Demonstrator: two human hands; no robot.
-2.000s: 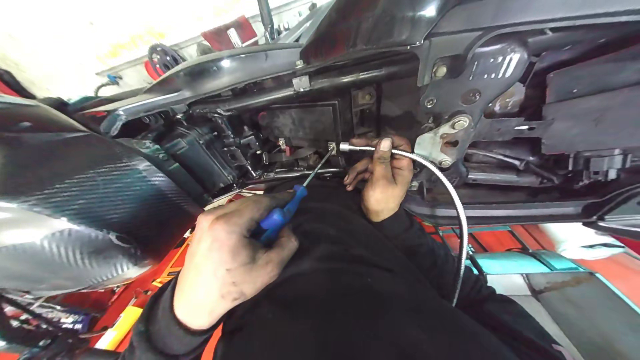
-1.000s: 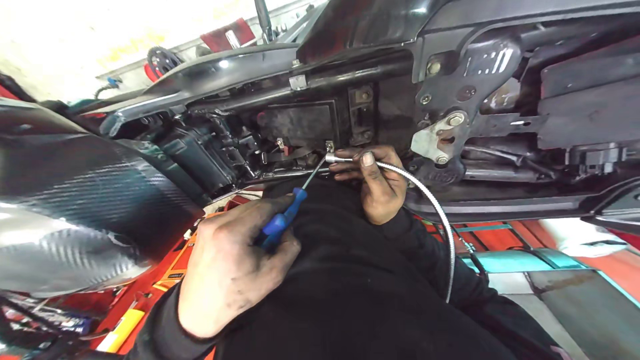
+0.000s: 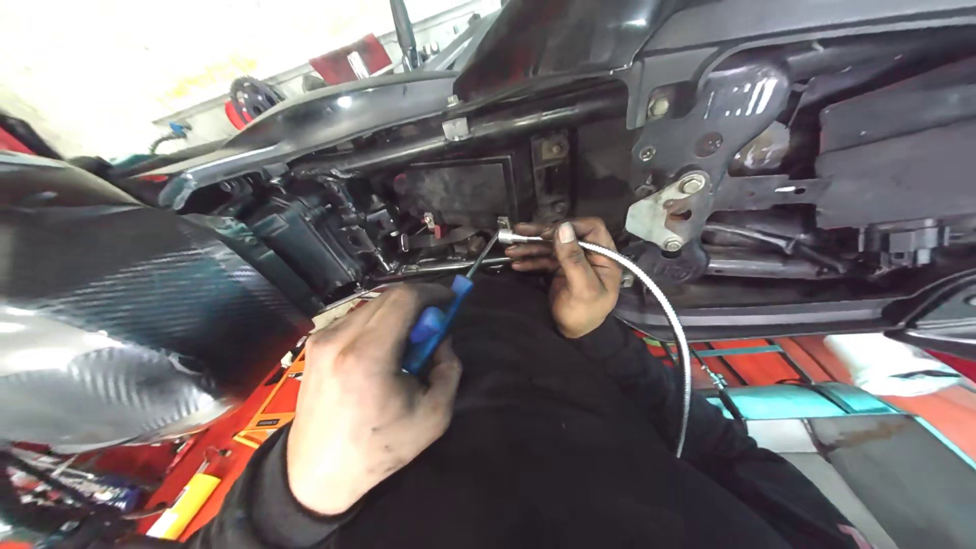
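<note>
My left hand (image 3: 362, 396) grips the blue handle of a screwdriver (image 3: 438, 328), its thin shaft slanting up and right. The shaft's far end is close beside the silver tip (image 3: 506, 236) of a flexible metal-sheathed tool (image 3: 659, 293), perhaps a magnetic pick-up. My right hand (image 3: 583, 282) pinches that tool just behind the tip between thumb and fingers; the rest curves down over my right sleeve. Directly above the tip, a small metal terminal (image 3: 503, 223) sits at the lower right corner of a dark battery-like box (image 3: 457, 191). Another terminal with red on it (image 3: 431, 223) lies to the left.
Black motorcycle bodywork and frame (image 3: 534, 114) surround the box. A carbon-patterned curved cover (image 3: 130, 305) fills the left. A bolted silver bracket (image 3: 667, 213) is right of my right hand. Below are a red surface (image 3: 252, 396), a yellow tube (image 3: 185, 507) and a white cloth (image 3: 884, 366).
The flexible tool's tip, two seconds ago right of the terminal, has moved left with my right hand and is now just below it. My left hand still holds the screwdriver.
</note>
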